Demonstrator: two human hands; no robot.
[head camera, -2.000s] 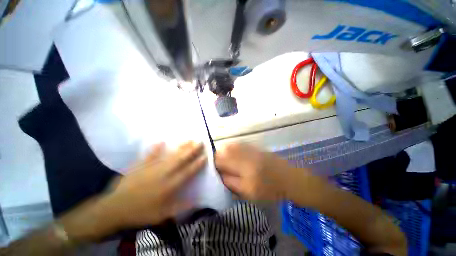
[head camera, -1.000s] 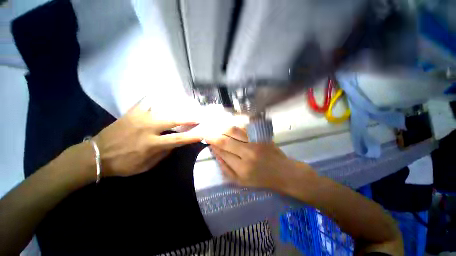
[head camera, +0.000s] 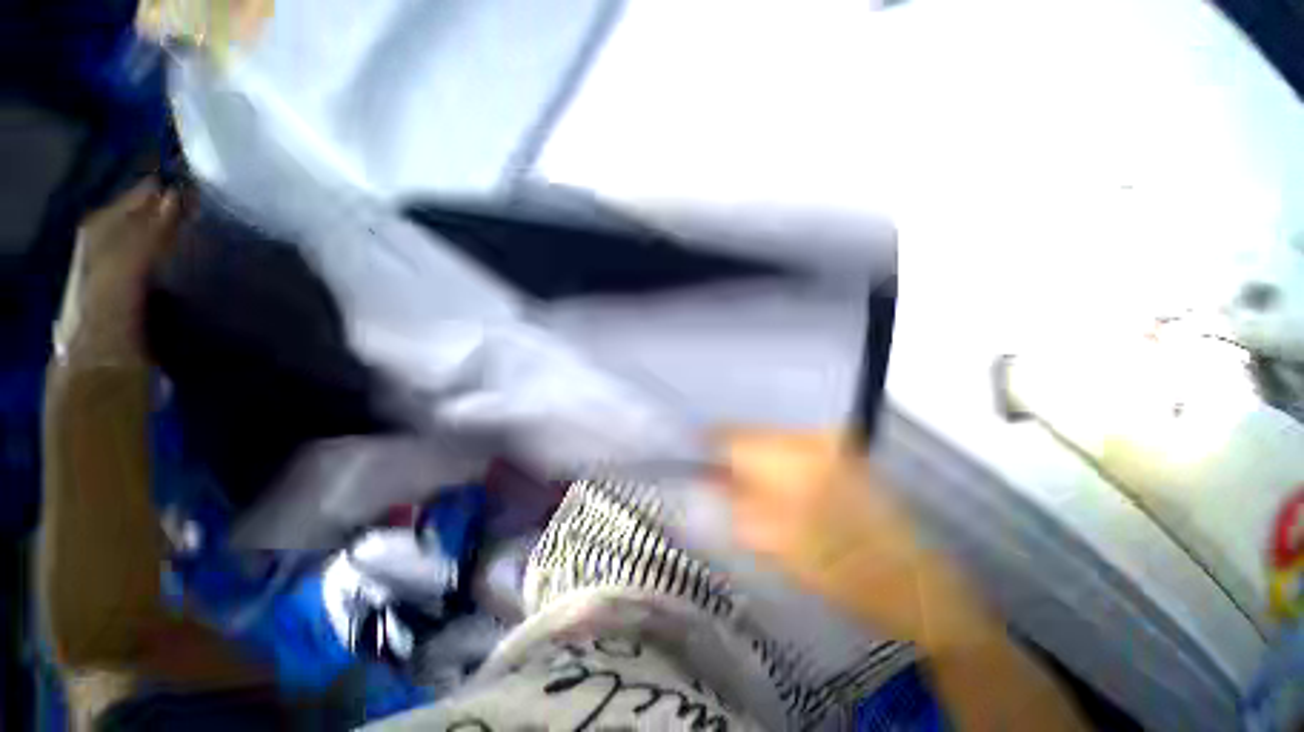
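The joined cloth is stretched between my hands, off the needle area and blurred. Its dark panel (head camera: 258, 329) hangs at the left beside my left hand (head camera: 122, 265), whose fingers are closed on its edge. Its white panel (head camera: 443, 329) runs down to the right to my right hand (head camera: 794, 493), which pinches its end near the table's front edge. The fingertips of both hands are blurred.
Pale cut pieces with dark edges (head camera: 715, 336) lie on the white table (head camera: 1030, 129). The blurred needle area (head camera: 1194, 358) is at the right, with a red scissor loop (head camera: 1290, 536) at the rim. Heaped cloth (head camera: 393, 572) and blue crates show below left.
The view has swung left, away from the machine head. My hands have left the needle and moved far apart, and the cloth has come away from the needle with them.
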